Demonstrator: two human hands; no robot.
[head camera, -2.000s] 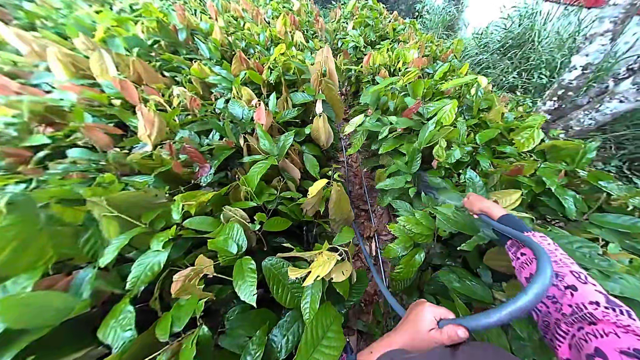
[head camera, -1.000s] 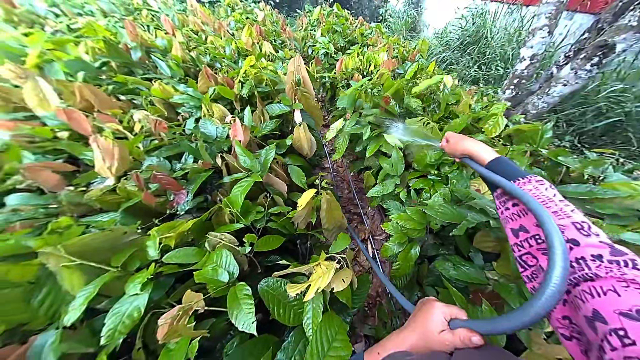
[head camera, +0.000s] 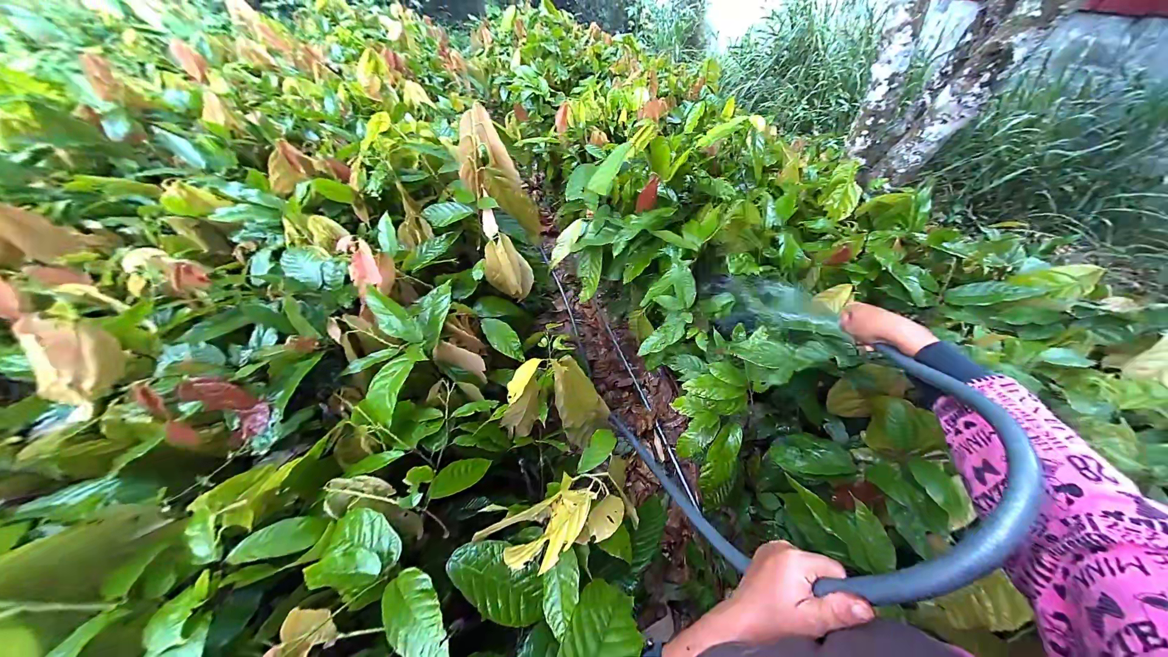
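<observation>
My right hand (head camera: 883, 328), in a pink printed sleeve with a dark cuff, grips the end of a grey-blue garden hose (head camera: 1008, 511). A spray of water (head camera: 776, 303) leaves it toward the left, over the leafy seedlings (head camera: 721, 374) on the right side. Low in the view, my left hand (head camera: 785, 593) is closed around the hose further back, its thumb along it. Between the hands the hose bends in a wide loop to the right. Past my left hand it runs up and left into the gap between the plants.
Dense broad-leaved plants (head camera: 365, 383) with green, yellow and reddish-brown leaves stand on both sides of a narrow strip of leaf litter (head camera: 620, 356). Thin lines (head camera: 639, 392) run along that strip. A mottled tree trunk (head camera: 922, 100) and tall grass (head camera: 1049, 155) are at the upper right.
My right hand went up and forward between the two earlier frames, then came lower again. The spray now falls on plants nearer to me. My left hand has kept its hold on the hose.
</observation>
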